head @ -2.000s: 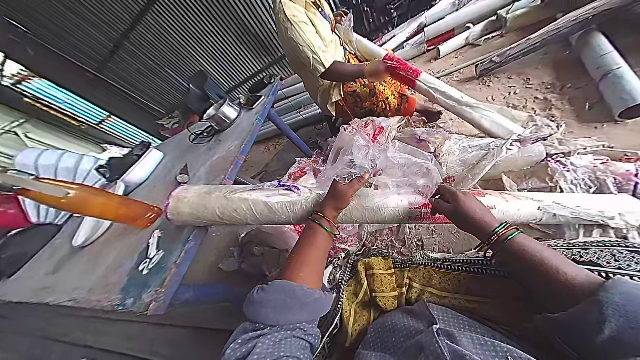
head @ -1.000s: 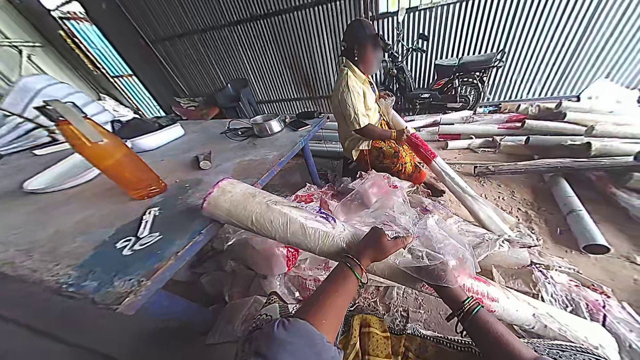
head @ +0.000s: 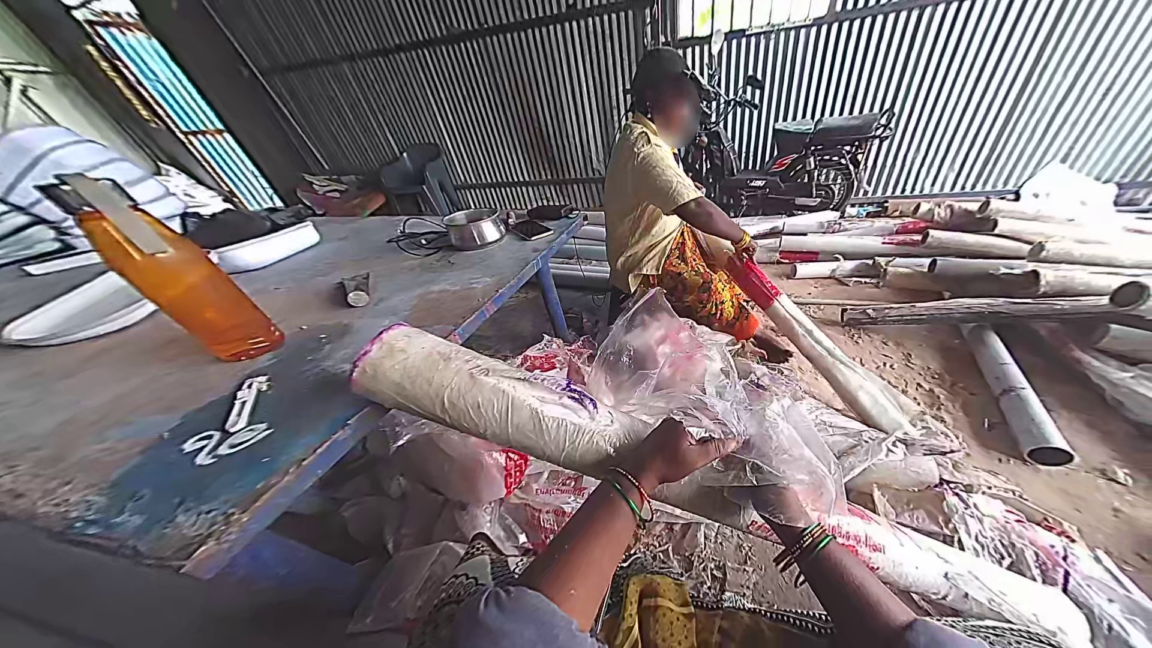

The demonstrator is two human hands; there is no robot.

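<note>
A long roll (head: pixel 486 396) in whitish wrapping lies slantwise across my lap, its purple-edged end over the table's corner. Clear plastic film (head: pixel 666 360) with some red print is bunched on top of the roll. My left hand (head: pixel 679 453) grips the film's near edge against the roll. My right hand (head: pixel 778 504) is at the film farther right, its fingers partly covered by the plastic, so its hold is not clear. Crumpled printed plastic (head: pixel 549 504) is heaped below and behind the roll.
A blue-edged table (head: pixel 297 477) on the left bears an orange bottle (head: pixel 180 279), a metal pot (head: pixel 474 229) and a phone (head: pixel 532 229). Beyond the plastic heap, a seated person (head: pixel 652 198) holds another wrapped roll (head: pixel 828 360). Several pipes (head: pixel 1017 391) lie on the ground at right.
The roll lay level two seconds ago and now slants down to the right. Both hands remain at the plastic film. The view has tilted up toward the wall.
</note>
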